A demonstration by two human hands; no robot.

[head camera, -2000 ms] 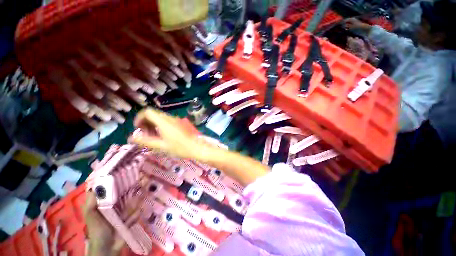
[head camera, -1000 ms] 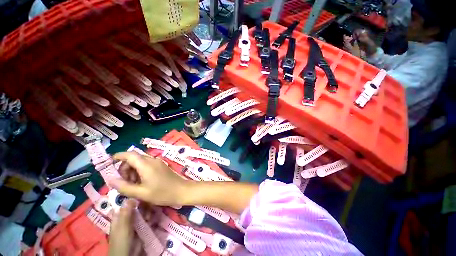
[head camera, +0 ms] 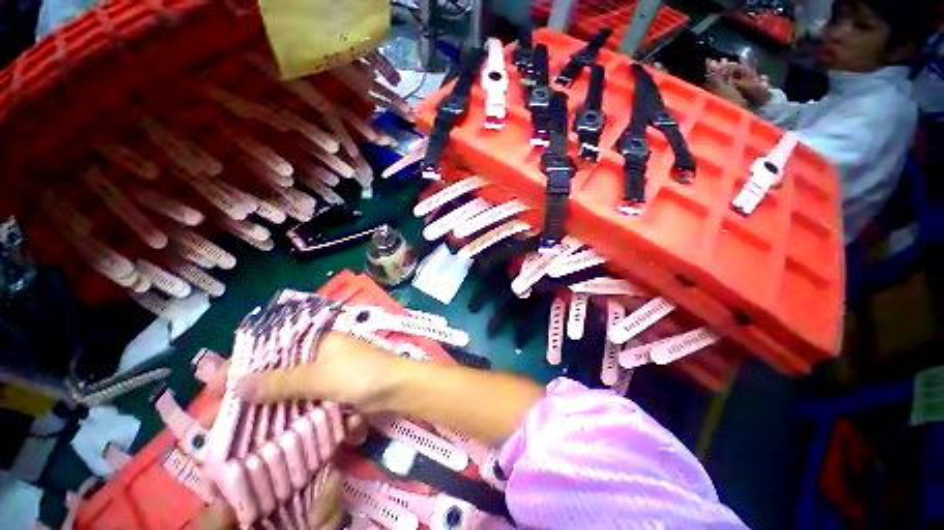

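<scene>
A batch of pink smartwatches (head camera: 277, 461) is stacked side by side, low left of centre, with straps fanned upward. My right hand (head camera: 326, 375) reaches in from the right and its fingers close around the straps. My left hand (head camera: 329, 505) is partly hidden under the batch and cut off by the bottom edge; its fingers hold the batch from below. A red-orange tray (head camera: 129, 495) lies beneath. More pink watches (head camera: 452, 516) and a black-strapped watch (head camera: 400, 457) lie across it.
Stacked red-orange trays (head camera: 761, 264) at right carry black watches (head camera: 636, 155) and two pink ones. Another tray stack (head camera: 62, 93) with hanging pink straps stands upper left under a yellow sheet (head camera: 326, 33). A small bottle (head camera: 389, 256) and white paper (head camera: 443, 274) lie between. A person (head camera: 869, 114) sits upper right.
Two seconds ago my right hand was above the batch; one second ago it held a pink strap. Now it is around the straps of a gathered, fanned batch.
</scene>
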